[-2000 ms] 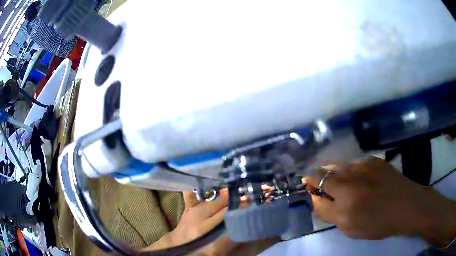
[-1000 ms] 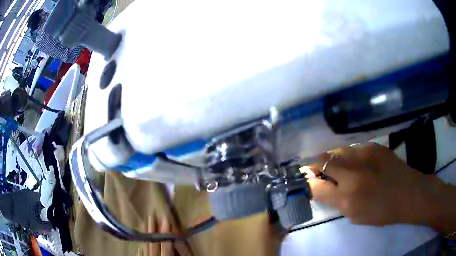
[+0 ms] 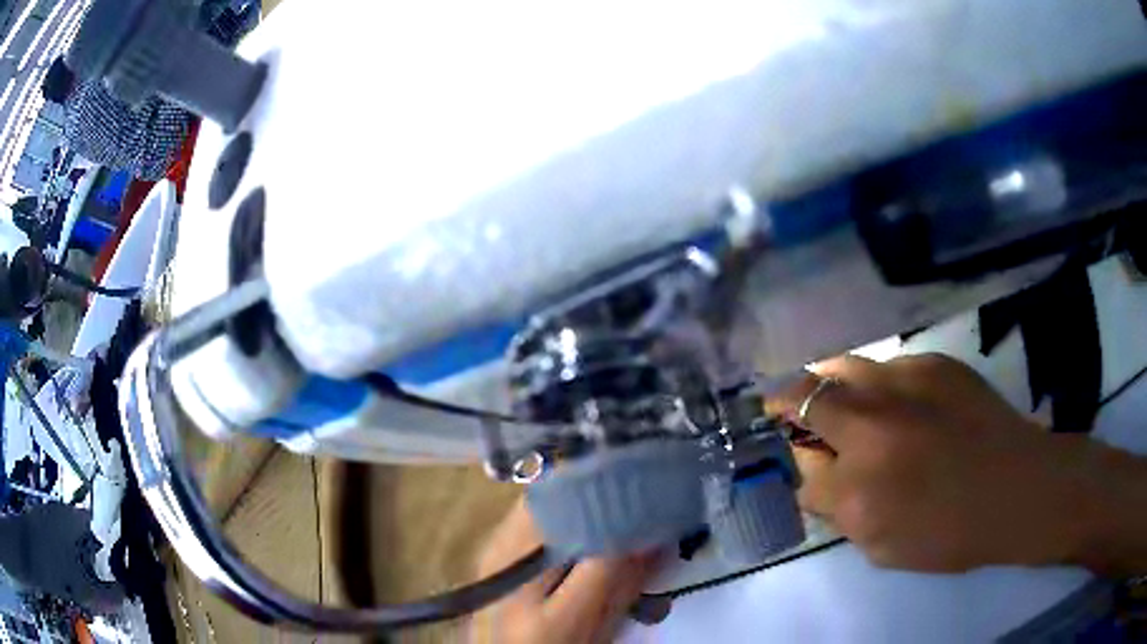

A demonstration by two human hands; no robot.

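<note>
The white sewing machine head (image 3: 591,151) covers most of the view. Brown cloth (image 3: 283,528) lies below and beyond it, with a blurred dark band down it. My left hand (image 3: 566,598) is on the cloth's near side at the bottom, partly hidden by the grey tension knob (image 3: 616,497) and chrome guard; whether it grips the cloth cannot be told. My right hand (image 3: 937,466), with a ring, is right of the knobs, fingers curled round a small dark tool (image 3: 809,439), its fingertips partly hidden. The needle area is hidden.
A chrome loop guard (image 3: 170,491) curves round the head's left end. A grey ribbed knob (image 3: 164,63) stands on top. Black cloth strips (image 3: 1063,346) hang at the right. A person in checked clothing (image 3: 126,126) is at the upper left, beside other machines and cluttered cloth.
My left hand has moved right and nearer, from far out on the brown cloth to close below the knobs. The cloth has shifted. My right hand stays in about the same place.
</note>
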